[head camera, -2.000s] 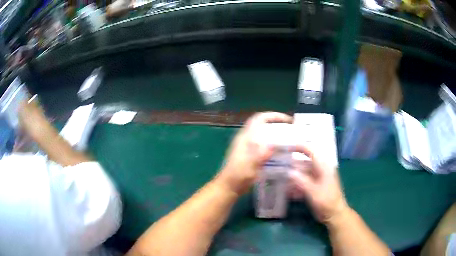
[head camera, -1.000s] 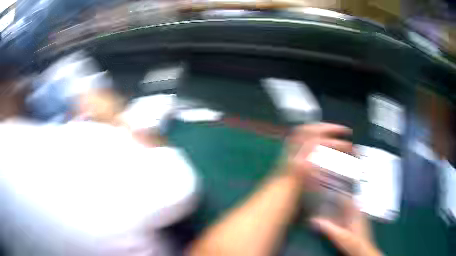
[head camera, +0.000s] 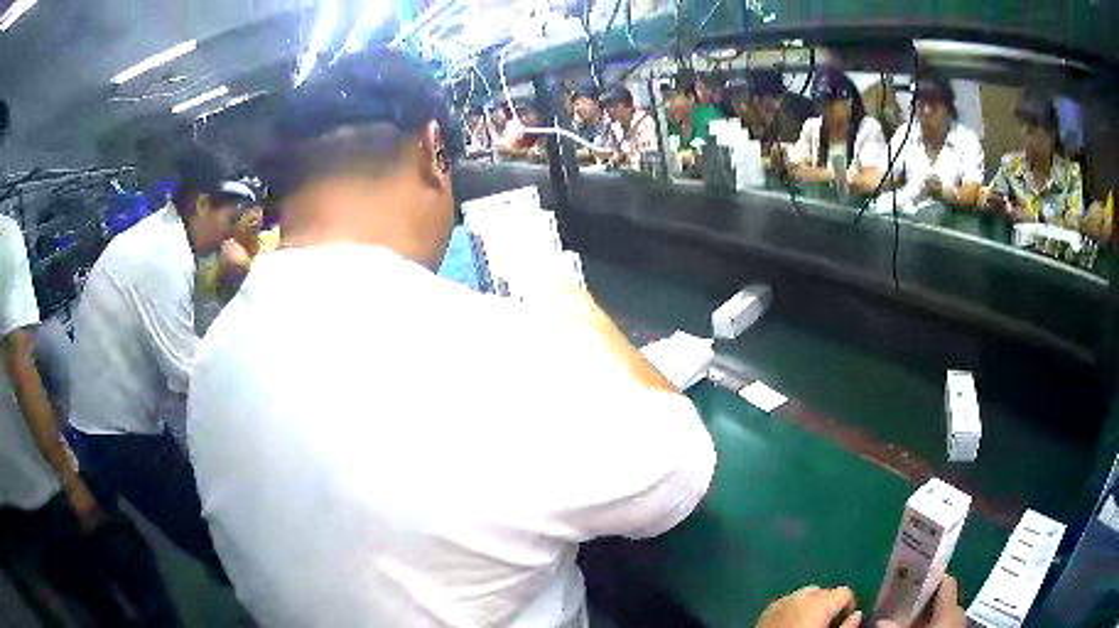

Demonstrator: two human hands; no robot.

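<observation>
A white product box (head camera: 923, 550) with dark print and a small green picture stands tilted at the lower right. My right hand (head camera: 942, 606) is at its lower right side and grips it, partly cut off by the bottom edge. My left hand (head camera: 810, 608) is just left of the box with curled fingers, also cut off. A gap shows between it and the box, and its palm is hidden. A stack of white carton blanks (head camera: 1019, 569) with a column of dark marks lies right of the box.
White cartons lie on the dark belt (head camera: 963, 415), (head camera: 741, 312). A white slip (head camera: 763, 396) lies by the belt edge. A neighbour in a white T-shirt (head camera: 430, 454) fills the middle left, with white papers (head camera: 509, 242) beyond. Seated workers line the far side.
The view has swung left and up, bringing the neighbour and far workers into sight. My hands and the box now sit at the lower right; my left hand has come off the box's top.
</observation>
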